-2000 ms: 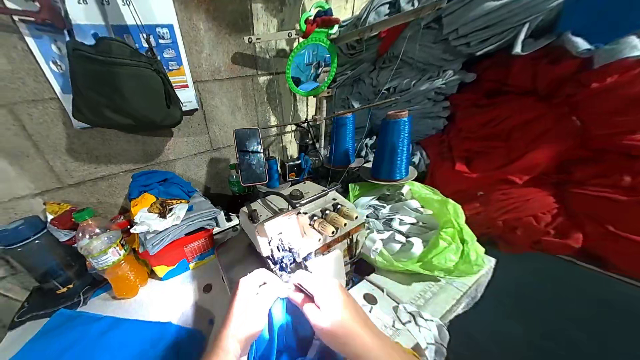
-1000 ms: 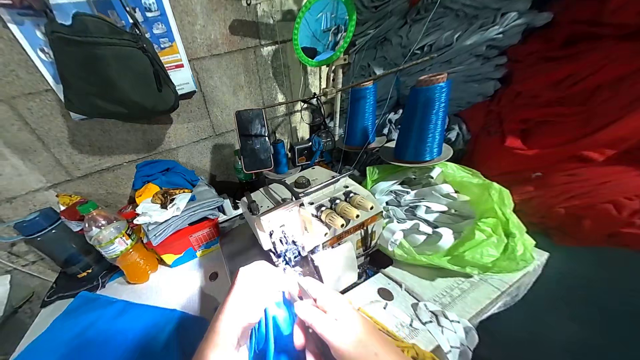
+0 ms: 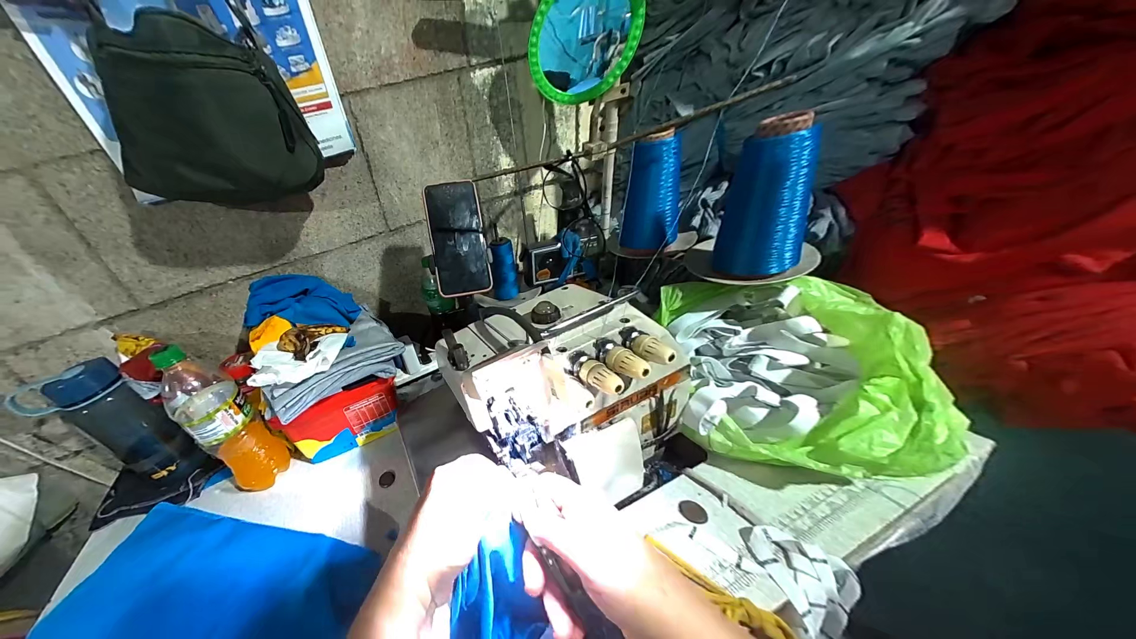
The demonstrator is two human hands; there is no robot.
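Observation:
My left hand (image 3: 457,519) grips blue fabric (image 3: 493,586) just in front of the needle area of an overlock sewing machine (image 3: 568,373). Close beside it, my right hand (image 3: 581,541) holds the same fabric, and a dark, narrow item (image 3: 572,590) shows under its fingers; what it is I cannot tell. Bright lamp light washes out the fingertips and the fabric edge between them. Large cones of blue thread (image 3: 768,200) stand behind the machine, with thread running upward. A flat piece of blue fabric (image 3: 204,577) lies on the table at the left.
Left of the machine are an orange drink bottle (image 3: 253,453), a dark water bottle (image 3: 124,417) and folded cloth (image 3: 333,373) on a red box. A green plastic bag (image 3: 914,399) of white strips sits at the right, near braided strips (image 3: 799,568). A phone (image 3: 459,238) stands behind.
The view has moved closer and shifted. Both hands stay together at the front of the machine, holding the blue fabric.

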